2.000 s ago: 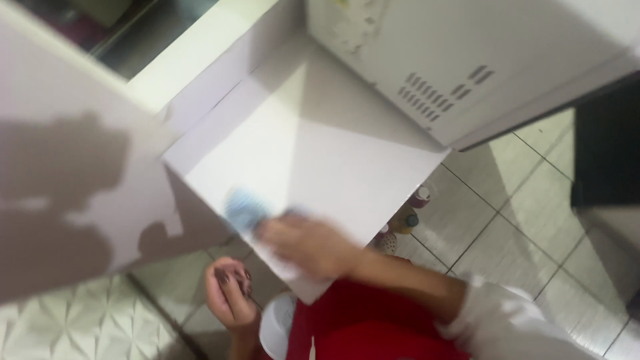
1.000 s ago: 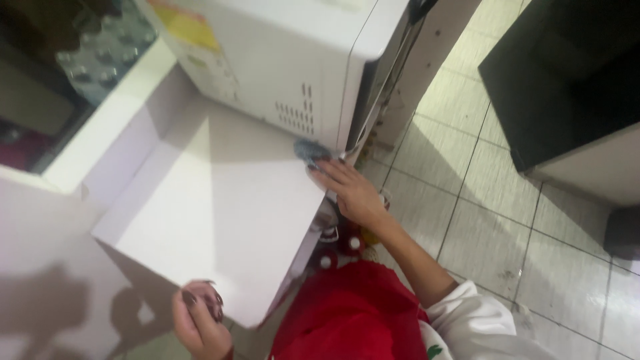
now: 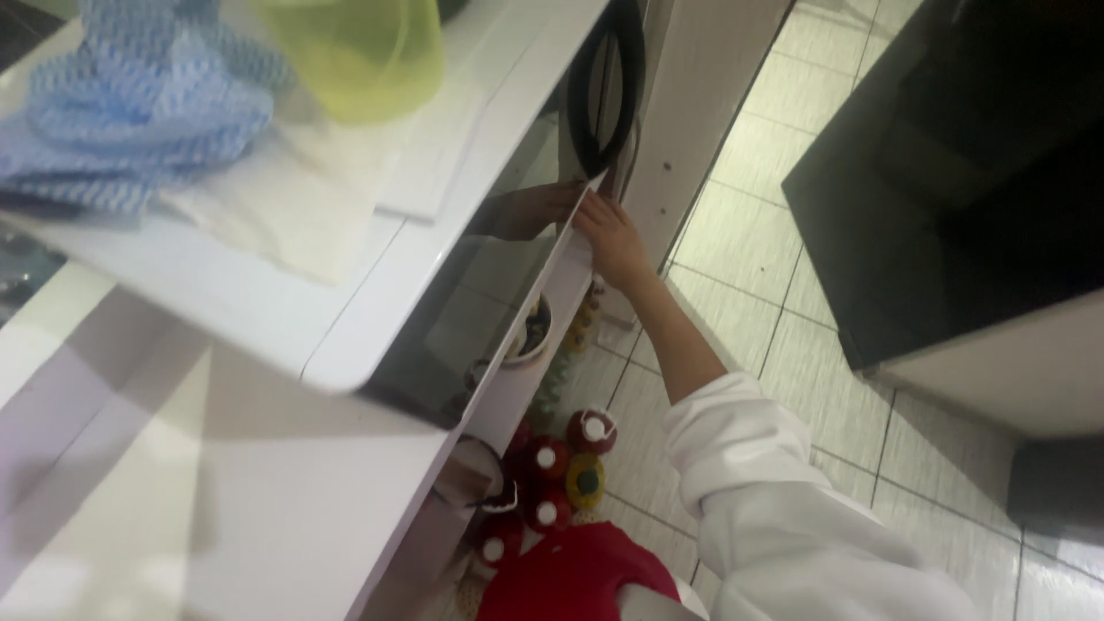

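Observation:
My right hand (image 3: pixel 614 240) reaches to the front of a white microwave oven (image 3: pixel 388 319), its fingers at the lower edge of the dark glass door (image 3: pixel 457 328), which reflects them. Whether a cloth lies under the fingers cannot be seen. My left hand is out of view. On top of the microwave lie a blue and white patterned cloth (image 3: pixel 147 112), a whitish cloth (image 3: pixel 285 207) and a yellow translucent container (image 3: pixel 362 60). The microwave stands on a white shelf (image 3: pixel 285 517).
Below the shelf edge are several red bottles with white caps (image 3: pixel 548 459), a yellow item (image 3: pixel 586 481) and a round container (image 3: pixel 470 473). A mug (image 3: pixel 528 332) sits under the microwave's front side. A dark-fronted cabinet (image 3: pixel 966 190) stands on the tiled floor (image 3: pixel 742 233) at right.
My right hand has moved from wiping the shelf with a blue cloth, to beside the microwave, and now to its front. My left hand has left the view. The view has shifted strongly toward the microwave.

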